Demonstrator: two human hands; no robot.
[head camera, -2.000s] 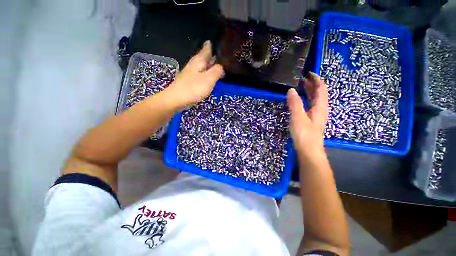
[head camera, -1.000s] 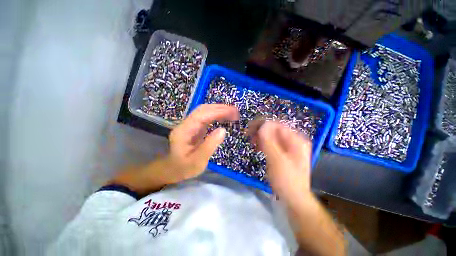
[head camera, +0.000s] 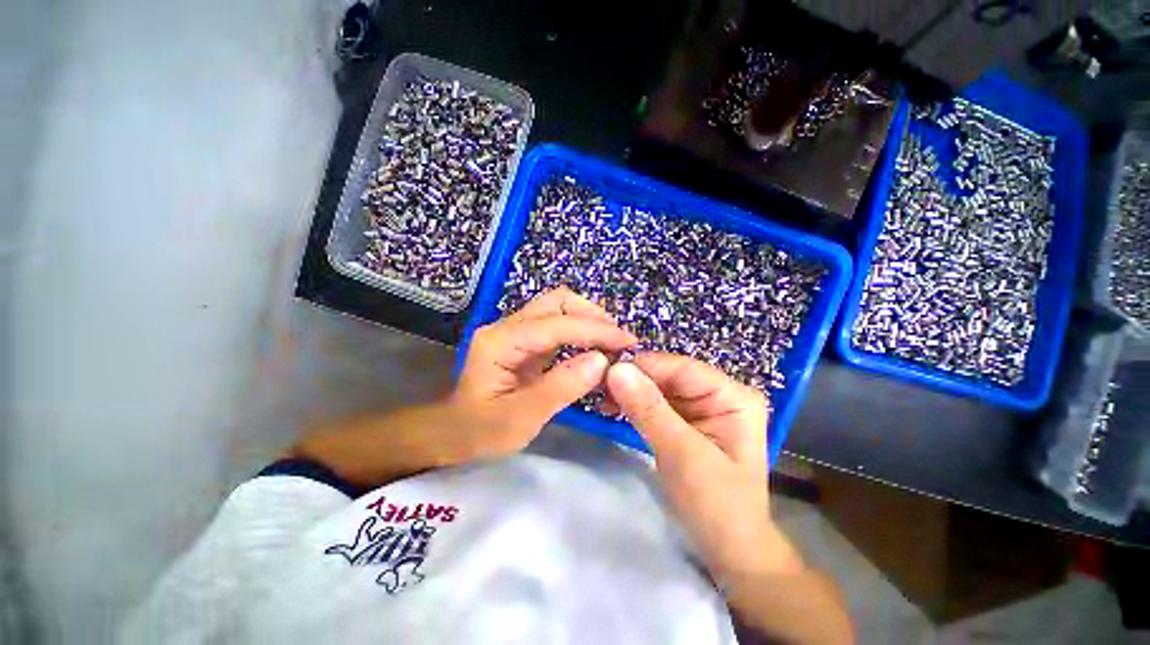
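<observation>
A blue parts tray (head camera: 820, 330) full of small metal sleeves (head camera: 687, 271) lies in front of me. My left hand (head camera: 536, 372) and my right hand (head camera: 700, 410) meet over its near edge. The thumbs and fingertips of both hands are pinched together at one spot. A tiny dark piece seems to sit between the fingertips, but it is too small and hidden to name surely. Both hands are bare.
A clear parts box (head camera: 347, 227) of metal parts stands left of the tray. A second blue tray (head camera: 1072, 252) with brighter parts is at the right. The dark press base (head camera: 681, 114) with loose parts is behind. Clear boxes (head camera: 1066, 428) stand far right.
My hands were apart at the tray's two far corners, then came down over it and drew together. The fingertips now touch. The view has shifted, showing the left box fully.
</observation>
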